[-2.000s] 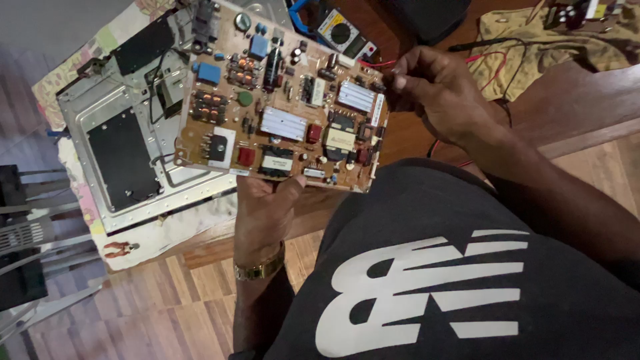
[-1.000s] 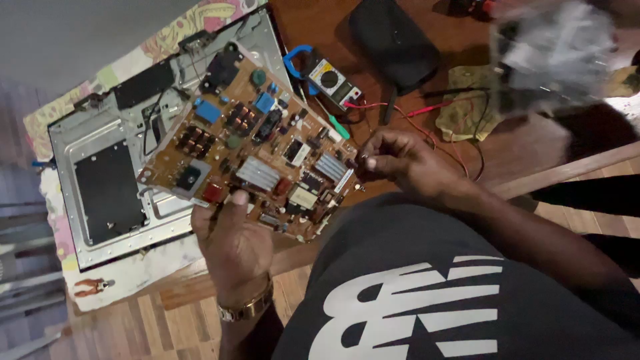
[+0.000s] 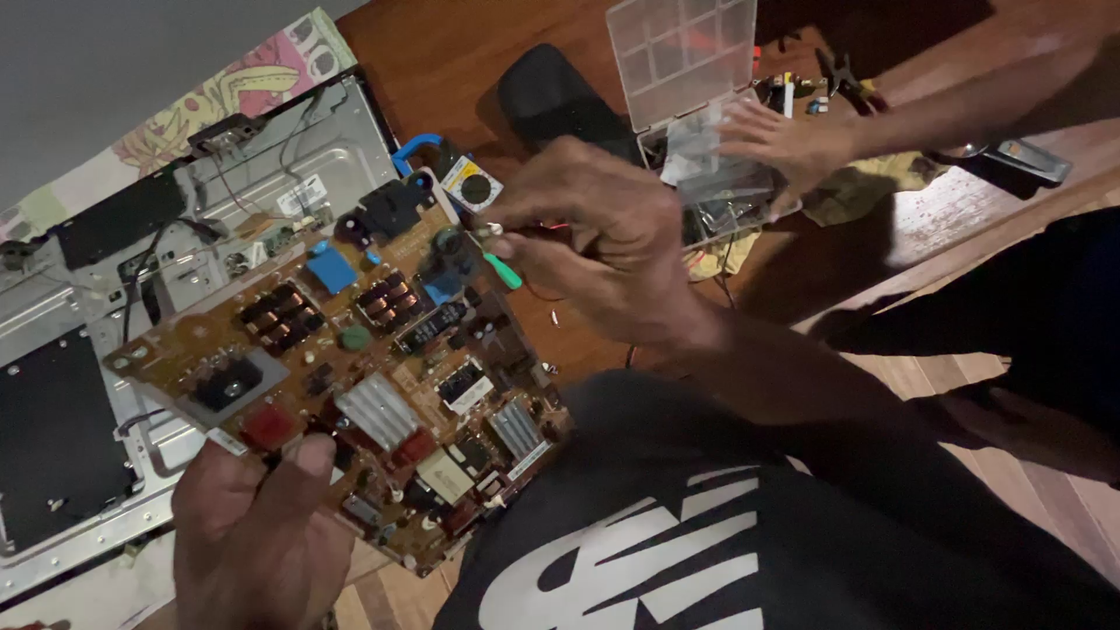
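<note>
My left hand (image 3: 262,525) grips the lower left edge of a brown power supply circuit board (image 3: 350,367), thumb on its component side. The board bears heatsinks, coils and capacitors and is held tilted over an opened flat-panel chassis (image 3: 52,315). Beyond the board's upper right edge, my right hand (image 3: 595,236) pinches a small pale item (image 3: 492,229) between thumb and forefinger; its kind cannot be told. Just below those fingertips shows a green handle (image 3: 502,270). A clamp multimeter (image 3: 472,184) with a blue jaw lies behind the fingertips.
Another person's hand (image 3: 787,140) reaches into an open clear plastic compartment box (image 3: 682,66) holding plastic bags. Near it are pliers (image 3: 847,83), loose electronic parts, a yellowish cloth (image 3: 862,197) and a phone-like device (image 3: 1019,162). A black case (image 3: 564,101) lies on the wooden table.
My right hand has moved from the board's right corner to its upper edge. The clear box, blurred one second ago, now stands open on the table with another person's hand in it.
</note>
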